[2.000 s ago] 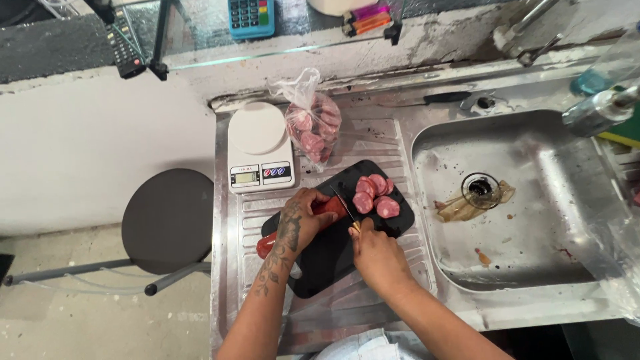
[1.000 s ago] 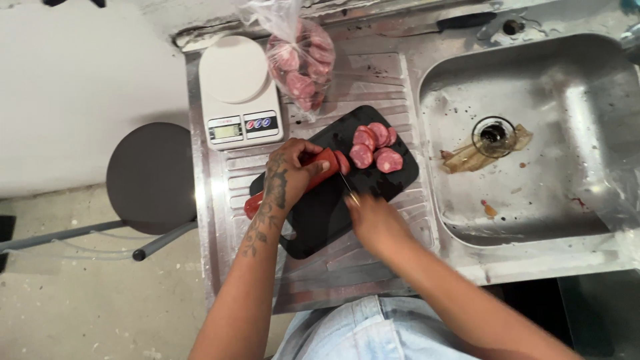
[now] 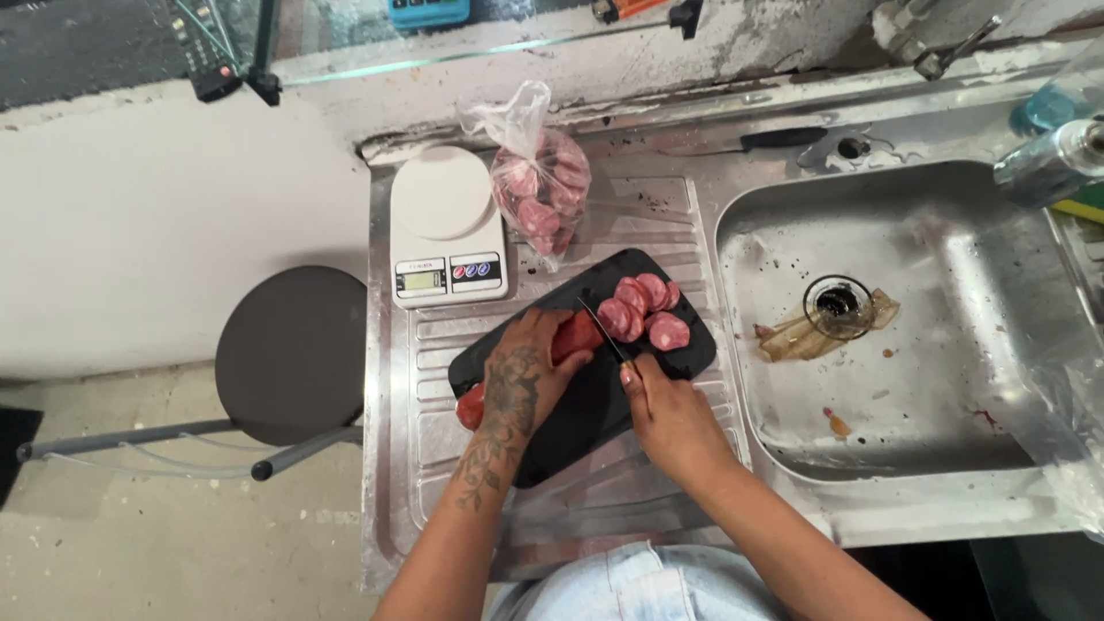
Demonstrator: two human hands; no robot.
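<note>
My left hand (image 3: 533, 362) grips a red sausage (image 3: 576, 336) that lies on a black cutting board (image 3: 569, 431). The sausage's far end sticks out at the lower left of my wrist. In my right hand (image 3: 660, 401) is a knife (image 3: 604, 332), its thin blade against the cut end of the sausage. Several round sausage slices (image 3: 668, 331) lie at the board's upper right, just beyond the blade. Part of the knife's handle is hidden by my fingers.
A white kitchen scale (image 3: 450, 280) and a tied plastic bag of sausage slices (image 3: 542, 194) stand behind the board. A steel sink basin (image 3: 871, 414) is at the right, a black-handled knife (image 3: 785, 138) behind it. A round stool (image 3: 291, 354) is at the left.
More slices lie beside the sausage's cut end than two seconds ago. The right hand, blurred one second ago, now shows sharply with the blade at the sausage. The view has shifted.
</note>
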